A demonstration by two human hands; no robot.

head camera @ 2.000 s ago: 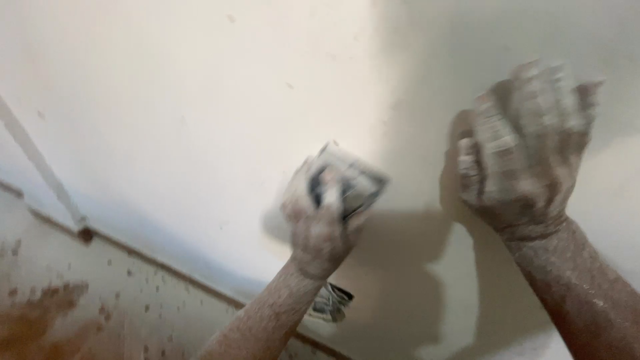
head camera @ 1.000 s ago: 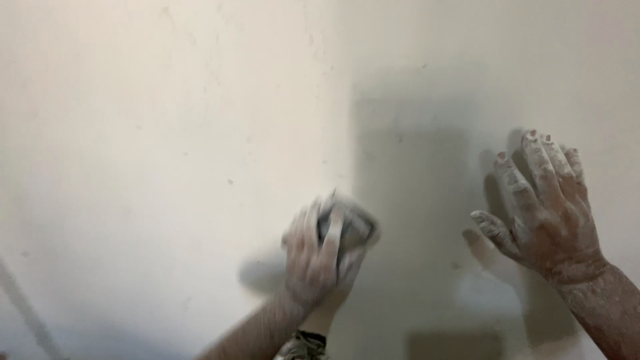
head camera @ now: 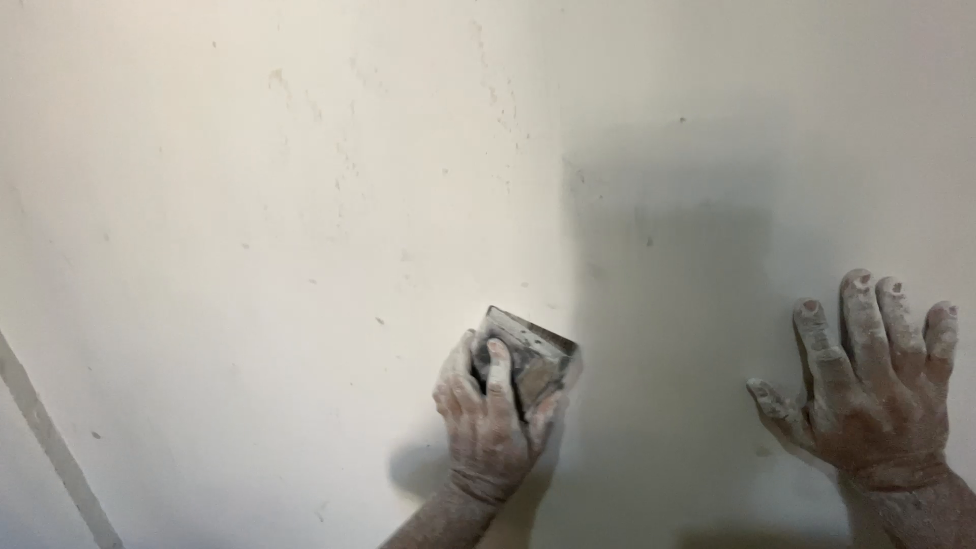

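Observation:
A dust-coated sanding block (head camera: 534, 354), dark with pale powder on it, is gripped in my left hand (head camera: 492, 412) against a pale wall (head camera: 267, 267), low and near the middle of the view. One finger lies over its back and the other fingers wrap its sides. My right hand (head camera: 877, 389) rests flat on the same wall at the lower right, fingers spread and whitened with dust, holding nothing. The wall shows small pits and faint scratches. The face of the block towards the wall is hidden.
A grey diagonal strip (head camera: 57, 446) crosses the wall at the lower left. Shadows of my arms and body fall on the wall between and below my hands.
The view has shifted; the wall's lower edge, seen two seconds ago, is out of sight. My right hand, raised and blurred then, lies flat with spread fingers. My left hand still holds the block.

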